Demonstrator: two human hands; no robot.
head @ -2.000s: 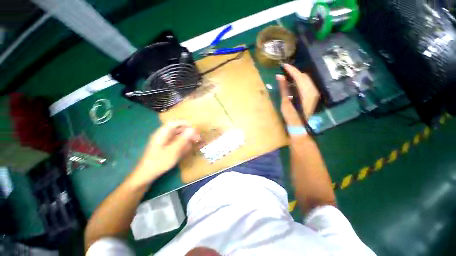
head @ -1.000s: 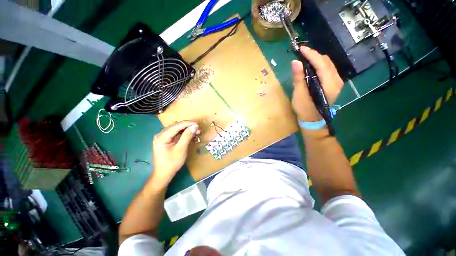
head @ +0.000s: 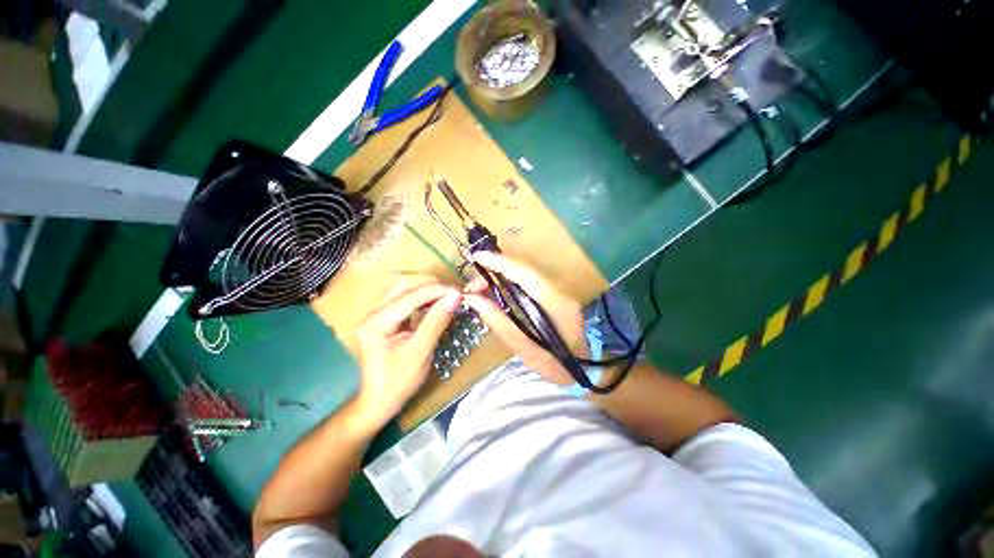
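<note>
My right hand (head: 534,316) holds the black-handled soldering iron (head: 482,242), its metal tip and thin curved feed tube pointing up and left, away from the panel. My left hand (head: 398,347) has its thumb and finger pinched together and meets the right fingertips just above the circuit board panel (head: 460,344). Something tiny and reddish shows between the fingertips, too small to tell. The panel lies near the front edge of the tan board (head: 507,187), partly hidden by both hands. A thin green strip (head: 433,246) lies above it.
A black fan (head: 286,245) stands at the left, with pale clippings (head: 382,223) beside it. Blue-handled cutters (head: 384,107), a round tan tub (head: 506,63) and a black station (head: 681,82) are at the back. Red-wired parts (head: 213,414) lie left on the green mat.
My right hand has brought the iron from the round tub back over the tan board, to my left hand. Both sets of fingertips now meet above the panel. The camera view has shifted.
</note>
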